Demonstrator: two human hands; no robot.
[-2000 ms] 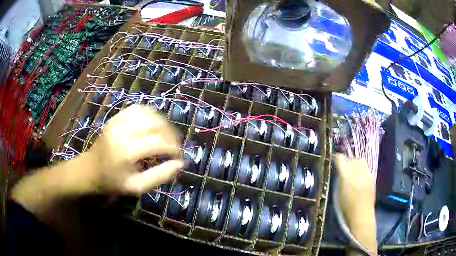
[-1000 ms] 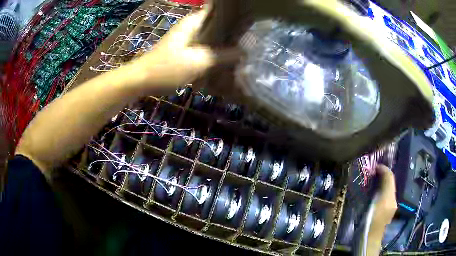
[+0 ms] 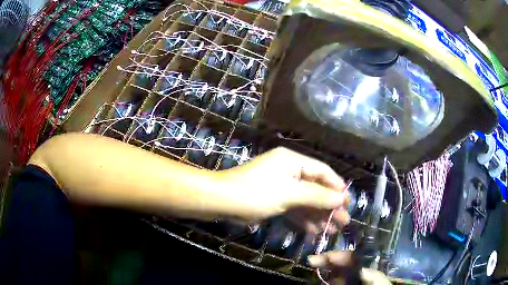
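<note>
My left hand (image 3: 301, 192) is over the right part of the partitioned carton (image 3: 184, 236) and pinches a thin red and white lead wire (image 3: 330, 220) at the fingertips. My right hand (image 3: 348, 270) is at the bottom edge, partly cut off, closed around the dark handle of a soldering iron (image 3: 380, 192); its pale metal part points up, away from me. The wire hangs down close to my right fingertips; I cannot tell if they touch it. Small dark round speakers (image 3: 362, 201) stand in the cells, and those on the left have wires draped over them.
A cardboard hood (image 3: 278, 89) with yellow tape and a clear window overhangs the carton's upper right. A wire bundle (image 3: 429, 195), a black box (image 3: 459, 200) and a white reel (image 3: 491, 263) are at right. Green boards (image 3: 83, 55) with red wires lie at upper left.
My left hand has left the hood and come down and right, now with a wire. My right hand has moved from the wire bundle down and left, now with the iron. The hood shows more fully.
</note>
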